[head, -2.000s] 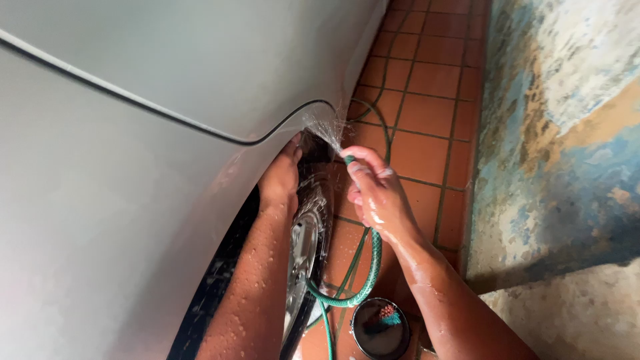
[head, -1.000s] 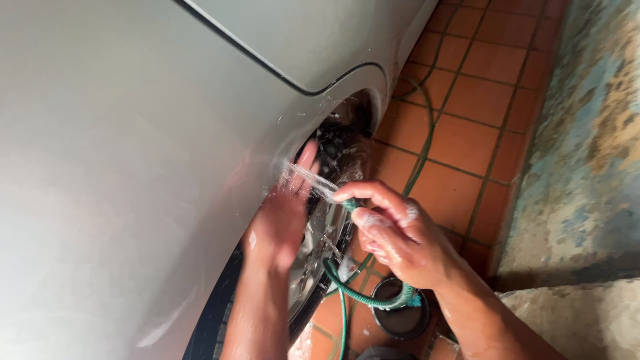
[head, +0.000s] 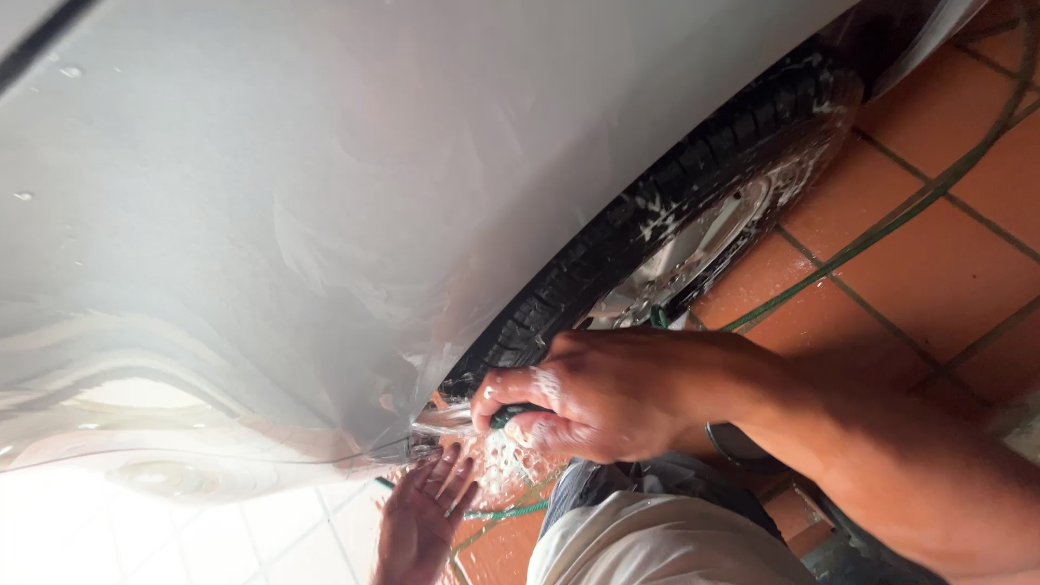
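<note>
My right hand (head: 589, 394), with suds on its fingers, grips the end of a green garden hose (head: 513, 414). Water sprays leftward from it onto the lower edge of a silver car's body panel (head: 366, 203), at the end of the wheel arch. Palm up and fingers spread, my left hand (head: 426, 512) is just below the spray, holding nothing. Beside my right hand is the car's black tire (head: 617, 236) with soap foam on it. Its silver wheel rim (head: 707, 236) is wet and partly hidden by my right hand and forearm.
Orange floor tiles (head: 910, 268) lie to the right, with a length of green hose (head: 877, 231) across them. A dark round container (head: 739, 447) shows partly under my right forearm. My clothed leg (head: 658, 536) is at the bottom. Suds (head: 516, 467) lie on the floor near my hands.
The view has shifted strongly along the car. Both hands have moved from the far part of the wheel arch to its near end. My left hand has turned palm up.
</note>
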